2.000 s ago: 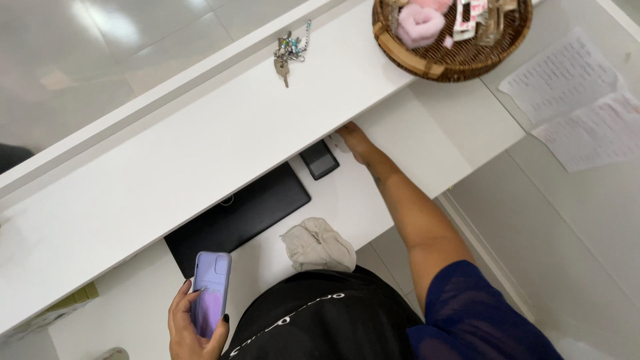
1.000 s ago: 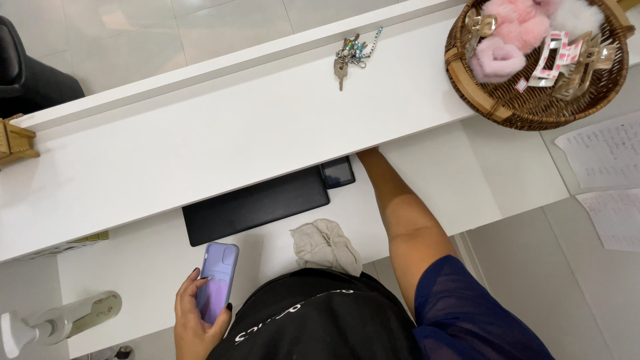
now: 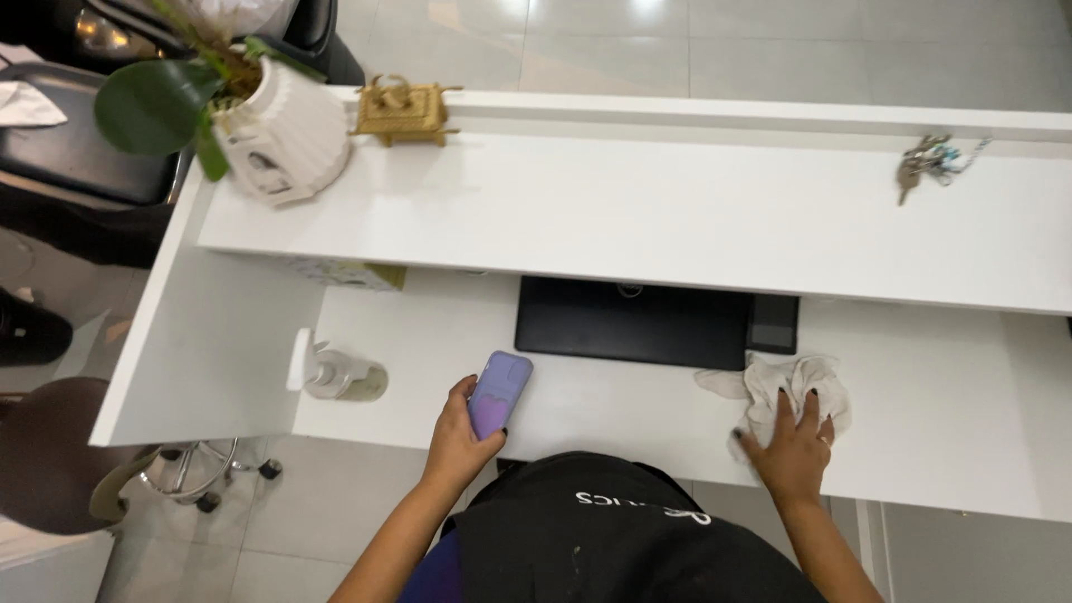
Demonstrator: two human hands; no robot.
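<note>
My left hand (image 3: 466, 435) holds a phone in a lilac case (image 3: 500, 394) by its lower end, over the lower white desktop (image 3: 620, 410). With fingers spread, my right hand (image 3: 790, 448) rests on a crumpled whitish cloth (image 3: 800, 385) that lies on the same desktop. Beyond the cloth is a small black device (image 3: 772, 322), beside the right end of a closed black laptop (image 3: 632, 322). The laptop's far edge runs under the raised white counter shelf (image 3: 636, 218).
A pump bottle (image 3: 335, 374) stands at the desktop's left end. On the raised shelf are a white potted plant (image 3: 289, 134), a small gold chest ornament (image 3: 404, 113) and keys with a beaded chain (image 3: 925, 163). A wheeled stool (image 3: 63, 456) is at the lower left.
My right hand has come out from under the raised shelf and is now on the cloth, which has moved from near my body to beside the small black device. The view has shifted left.
</note>
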